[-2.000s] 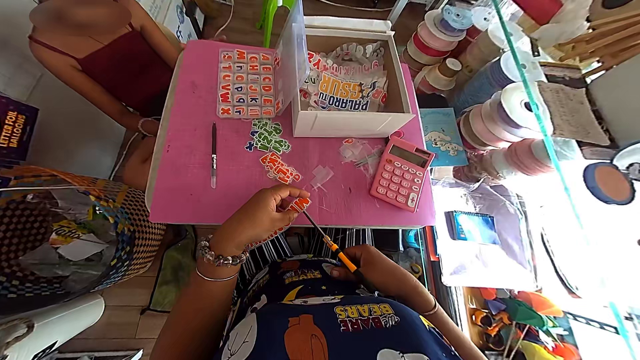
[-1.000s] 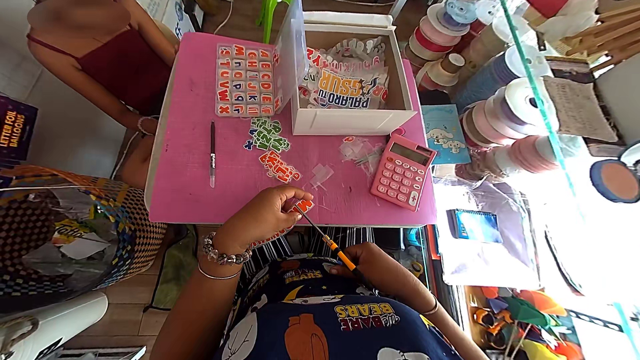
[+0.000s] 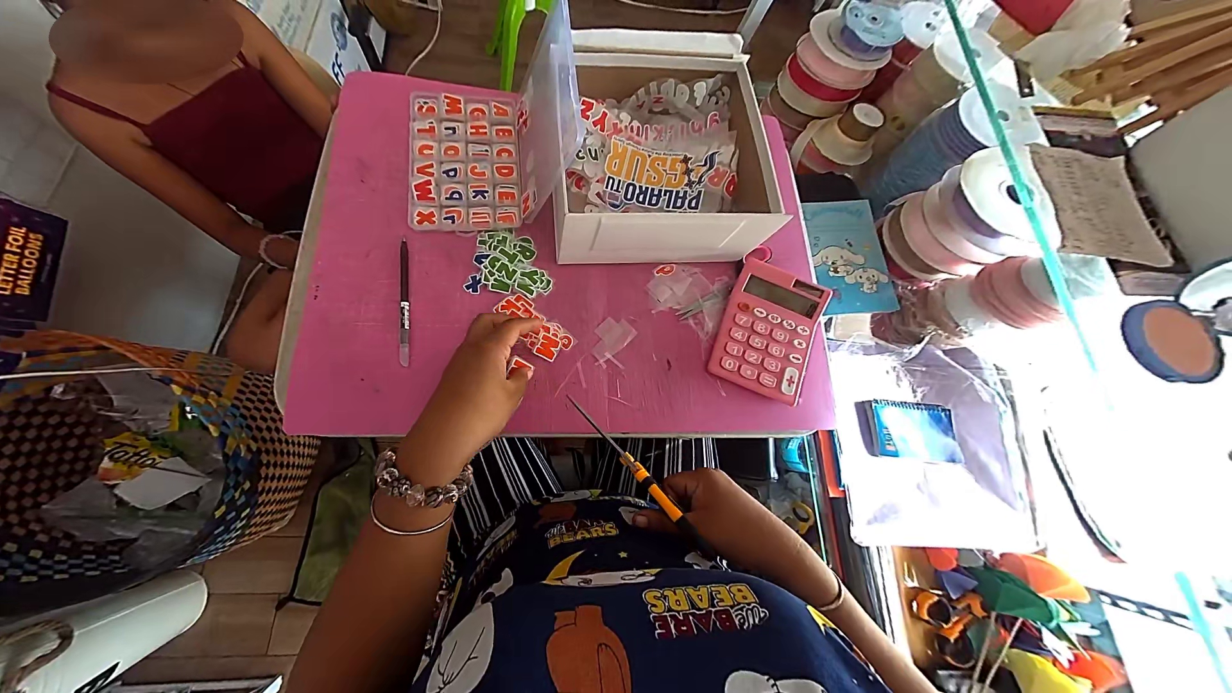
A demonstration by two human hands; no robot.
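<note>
My left hand (image 3: pixel 481 385) reaches over the pink table (image 3: pixel 366 404), its fingertips at a pile of red letter cutouts (image 3: pixel 547 341); a small red piece (image 3: pixel 521 367) shows by its fingers. My right hand (image 3: pixel 707 505) grips the black and orange handle of a thin pointed tool (image 3: pixel 654 489), tip over the table's near edge. Green letter cutouts (image 3: pixel 510 262) lie beyond the red ones. A compartment case of letters (image 3: pixel 466 162) stands with its clear lid up against a white box (image 3: pixel 674 236) of bagged letters.
A pen (image 3: pixel 404 303) lies on the left and a pink calculator (image 3: pixel 770 330) on the right, beside clear plastic scraps (image 3: pixel 613 339). Ribbon spools (image 3: pixel 991 207) stand at the right. A woven basket (image 3: pixel 260 433) is at the left, and a person (image 3: pixel 221 135) sits at the far left.
My left hand has moved away from the tool's tip to the red letter pile. The red letter piece it held near the tip is now mostly hidden at its fingers. My right hand still holds the tool.
</note>
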